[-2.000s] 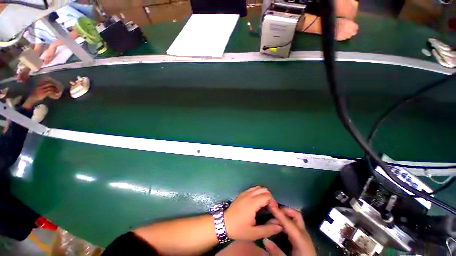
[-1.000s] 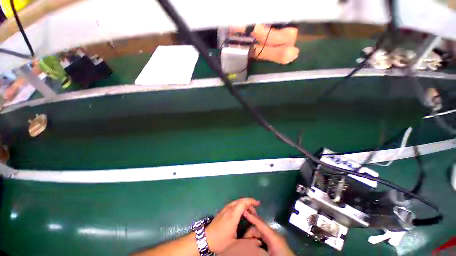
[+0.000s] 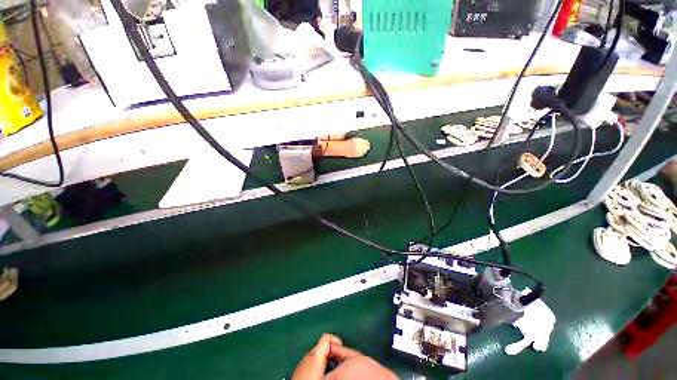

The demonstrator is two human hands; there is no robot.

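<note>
My left hand (image 3: 315, 360) and my right hand (image 3: 360, 368) are bare, close together and cut off by the bottom edge. Their fingers meet around a small dark gap; whether they hold anything is hidden. To their right on the green bench stands a silver and black metal screw feeder (image 3: 434, 319). A grey driver or holder (image 3: 499, 297) with a black cable is beside it. A limp white glove or cloth (image 3: 533, 326) lies to the right of that.
Black cables (image 3: 326, 223) hang across the view. A pale rail (image 3: 297, 303) edges the green belt (image 3: 245, 260). Corded cream units (image 3: 640, 219) are piled at right. Across the belt are a grey box (image 3: 297, 163), a white sheet (image 3: 208, 178) and another person's arm (image 3: 343, 146).
The view has turned to the right and up, showing the shelf equipment and the cream pile. My hands now sit lower in the picture, still together, and my watch is out of view.
</note>
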